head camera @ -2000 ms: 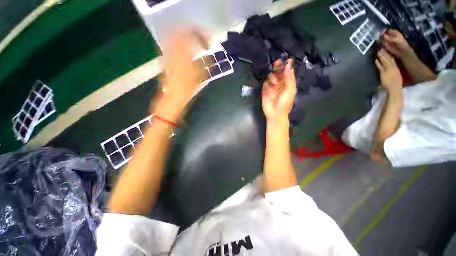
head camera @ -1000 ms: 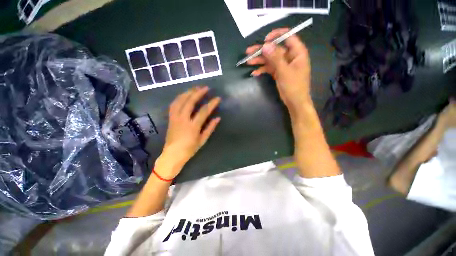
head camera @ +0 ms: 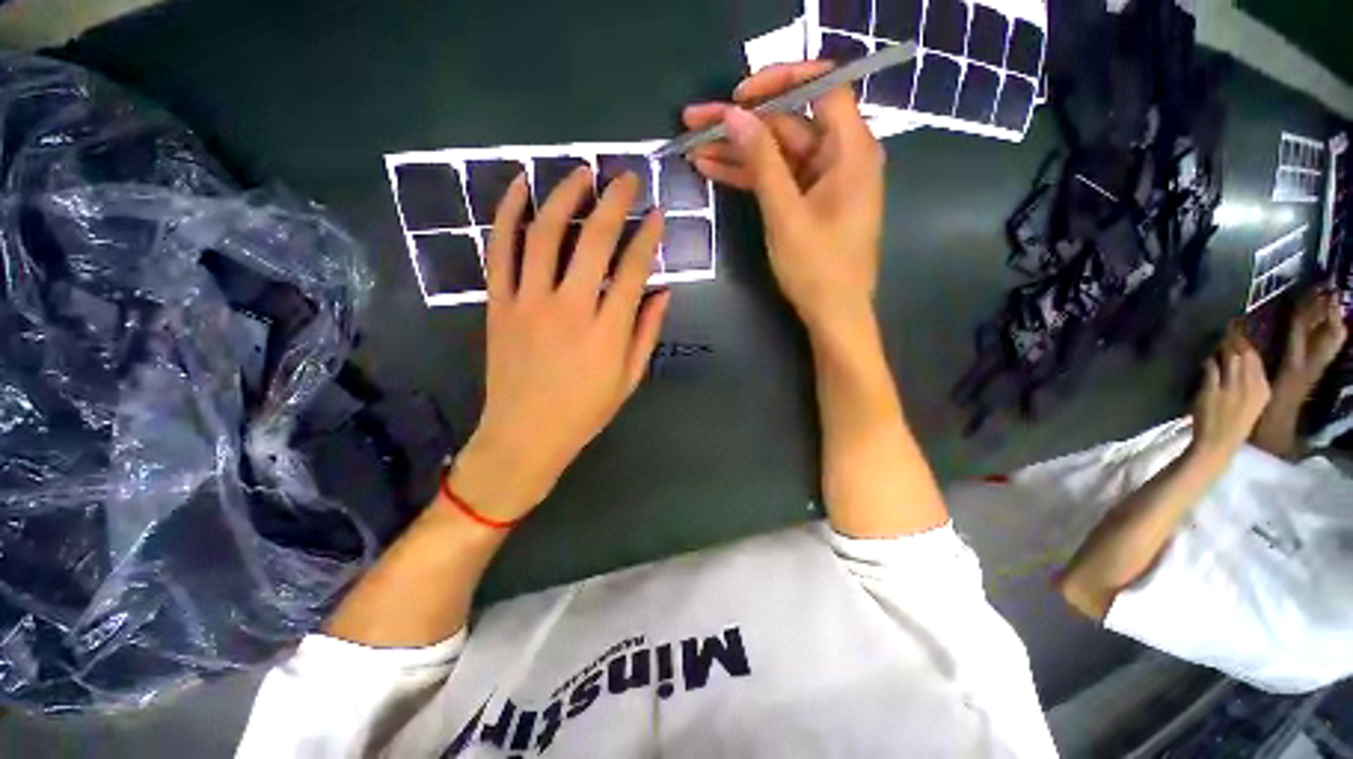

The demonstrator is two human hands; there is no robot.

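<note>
A sticker sheet (head camera: 445, 294) with two rows of black pads on a white grid lies on the dark green bench in front of me. My left hand (head camera: 564, 319) lies over its lower middle with fingers spread, hiding some pads. My right hand (head camera: 809, 193) holds silver tweezers (head camera: 831, 77) pen-like. Their tip is at the top edge of the sheet, near its right end. Whether the tip touches a pad cannot be told.
More sticker sheets (head camera: 950, 116) overlap beyond my right hand. A loose pile of black parts (head camera: 1113, 193) lies at right. A crinkled clear bag (head camera: 149, 371) with black parts fills the left. Another person's hands (head camera: 1232, 389) and white sleeve are at far right.
My left hand has moved up onto the sticker sheet. My right hand has moved slightly left, bringing the tweezers' tip to the sheet. The camera view has shifted.
</note>
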